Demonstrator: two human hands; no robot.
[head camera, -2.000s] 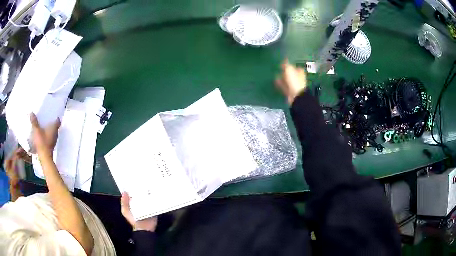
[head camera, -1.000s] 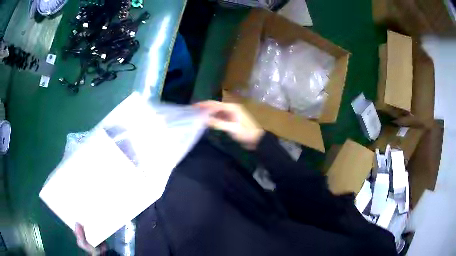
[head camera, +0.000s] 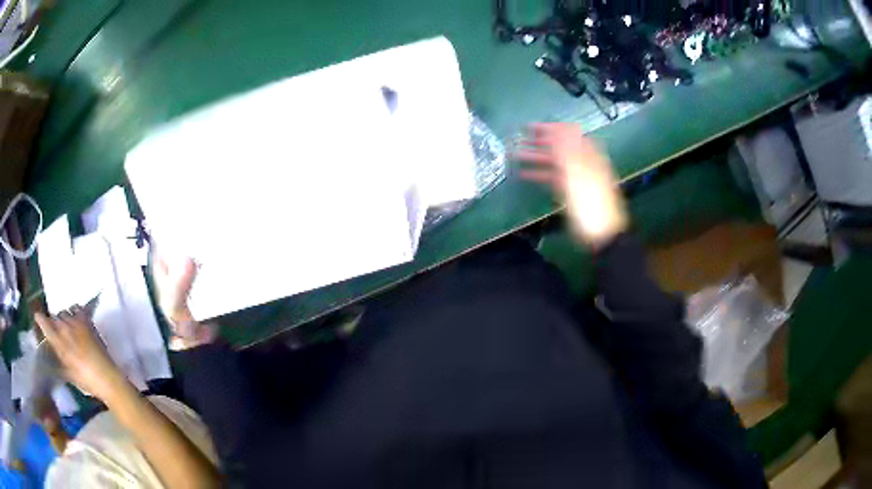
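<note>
A large white gift box (head camera: 287, 191), overexposed, lies tilted over the green bench in front of me, with a flap at its right side. My left hand (head camera: 179, 294) holds its lower left edge. My right hand (head camera: 569, 167) is blurred, with its fingers apart and nothing in it, right of the box near the bench edge. A bubble bag (head camera: 486, 158) lies partly hidden under the box's right side. The inside of the box cannot be made out.
A black cable pile (head camera: 612, 48) lies at the upper right. Flattened white boxes (head camera: 124, 287) lie at the left beside another person's arm (head camera: 143, 420). A brown carton (head camera: 765, 382) with clear plastic bags (head camera: 734, 329) stands below the bench at the right.
The view has swung back from the floor cartons to the bench. My right hand has let go of the clear plastic it held and is now empty. My left hand still holds the box.
</note>
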